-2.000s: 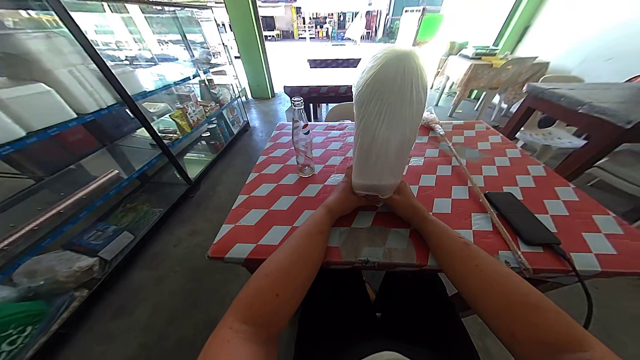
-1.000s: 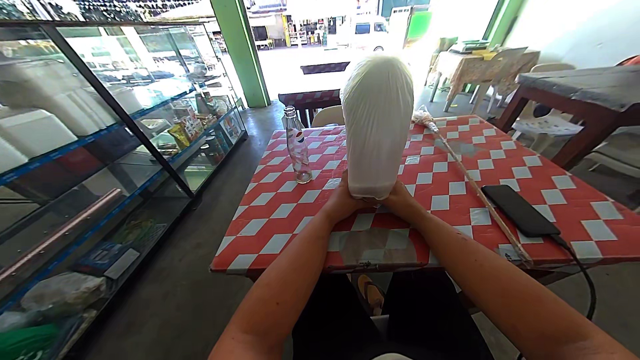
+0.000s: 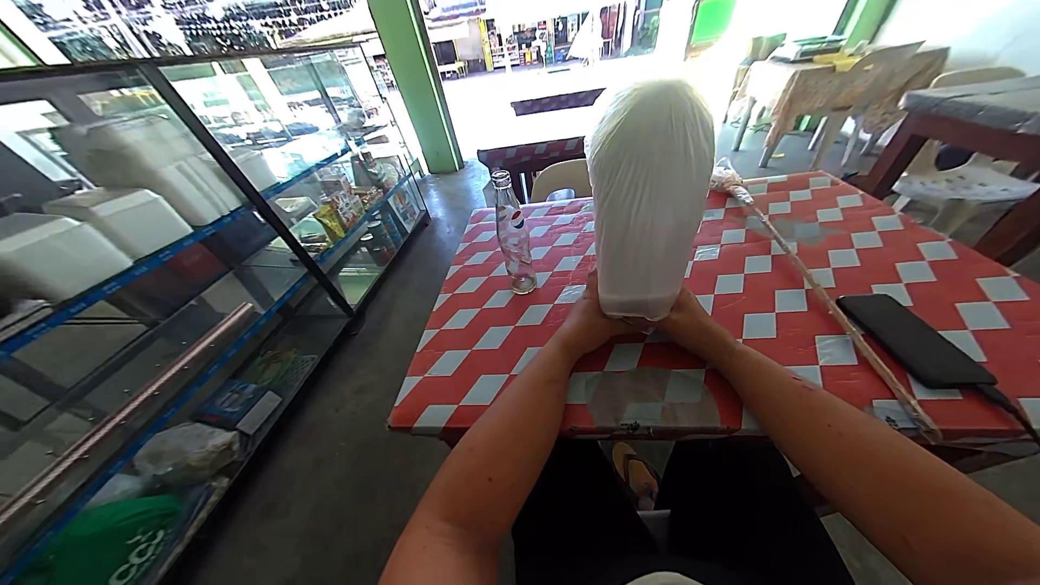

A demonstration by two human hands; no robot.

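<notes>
A tall white bundle (image 3: 650, 195), wrapped in thin plastic, stands upright at the near middle of the table. My left hand (image 3: 591, 321) holds the left side of its base, and my right hand (image 3: 691, 325) holds the right side. The fingers are largely hidden behind the bundle. Left of it stands a clear glass Pepsi bottle (image 3: 515, 236). On the right lie a long thin stick (image 3: 829, 305) with a plastic-wrapped end and a black phone or power bank (image 3: 914, 340) with a cable plugged in.
The table (image 3: 479, 341) has a red-and-white checked cover. A glass display case (image 3: 301, 236) runs along the left. Behind the table are a beige chair (image 3: 562, 180) and a dark table. More tables and plastic chairs stand at the right, and a green post (image 3: 418, 89) rises behind.
Both hands keep their hold at the base of the bundle, which remains upright. The bottle and stick have not plainly moved.
</notes>
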